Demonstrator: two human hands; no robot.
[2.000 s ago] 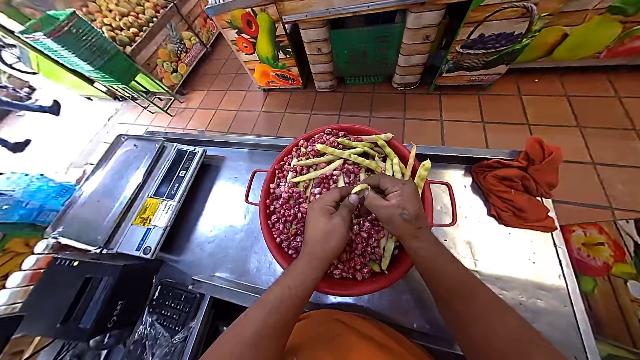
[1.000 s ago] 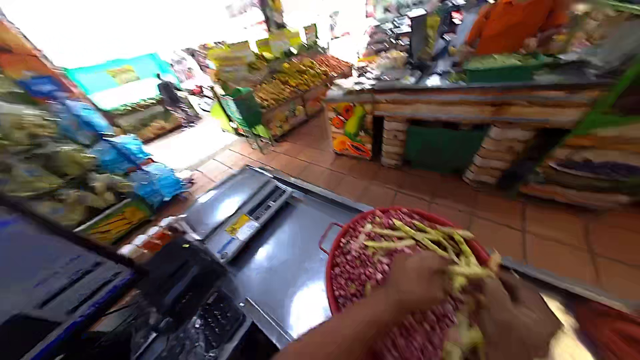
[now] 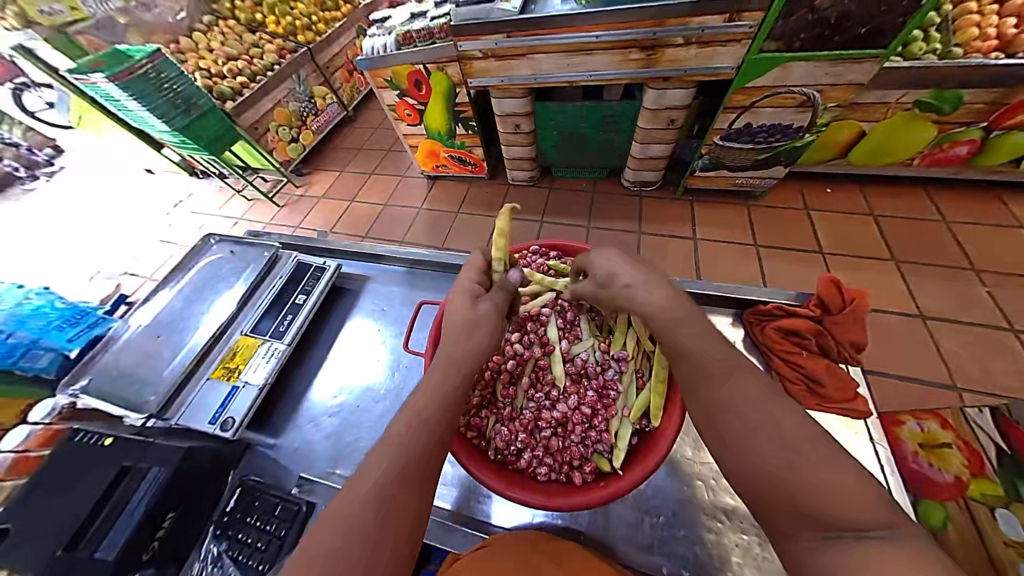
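Observation:
A red plastic basin (image 3: 560, 496) stands on the steel counter, holding speckled red-and-white shelled beans (image 3: 544, 400) with yellow-green pods among them. My left hand (image 3: 484, 296), over the basin's far left side, holds an upright bean pod (image 3: 502, 240) between thumb and fingers. Above the far right part of the basin, my right hand (image 3: 612, 280) has its fingers bent and close together at the end of another pale pod (image 3: 546, 280); whether it grips that pod cannot be told. More pods (image 3: 658, 384) lie along the basin's right side, under and beside my right wrist.
A digital scale (image 3: 264, 336) with a steel tray sits left on the counter (image 3: 344, 400). Nearer me are a black printer (image 3: 104, 504) and a keypad (image 3: 260, 524). A crumpled orange cloth (image 3: 808, 344) lies at the right edge. Beyond the tiled floor stand fruit displays and stacked green crates (image 3: 144, 96).
The view swung away to the left and back. My hands, together over the pods two seconds ago, are now apart, and a pod stands upright in my left hand.

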